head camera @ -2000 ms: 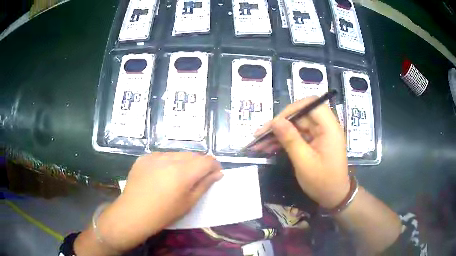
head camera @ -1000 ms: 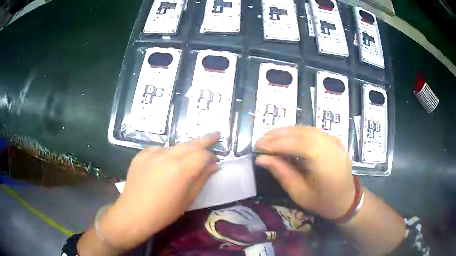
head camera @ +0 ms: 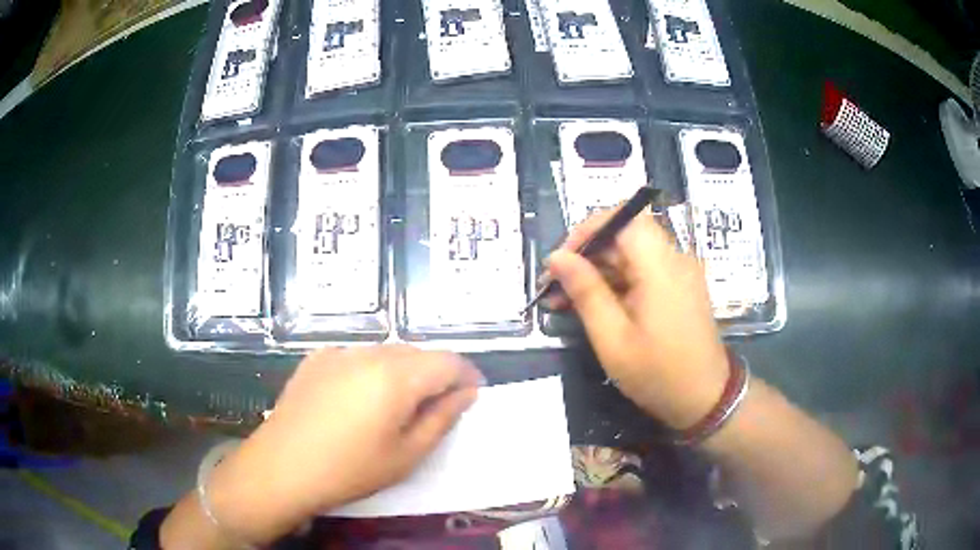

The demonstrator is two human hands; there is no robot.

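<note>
My right hand (head camera: 650, 312) holds slim black tweezers (head camera: 596, 245). Their pointed tip is at the lower right corner of the middle front carded pack (head camera: 470, 231); I cannot tell if it touches or carries a sticker. My left hand (head camera: 371, 430) holds a large white sticker sheet (head camera: 505, 446) near the bench edge, below the tray, with thumb and fingers curled over its left part. The clear ridged blister tray (head camera: 403, 342) holds carded packs in two rows; the back row is cut off by the picture's top edge. My right hand partly hides the fourth front pack (head camera: 600, 172).
A small dotted label sheet (head camera: 858, 134) with a red end (head camera: 832, 104) lies on the dark green bench (head camera: 860, 269) right of the tray. A pale round object, possibly a fan (head camera: 962, 140), stands at the far right edge. Patterned dark red cloth shows below the sheet.
The tweezers were hidden in my right hand one second ago and now point at the middle front pack. My left fingers have drawn back from the tray. The tray sits further left in view.
</note>
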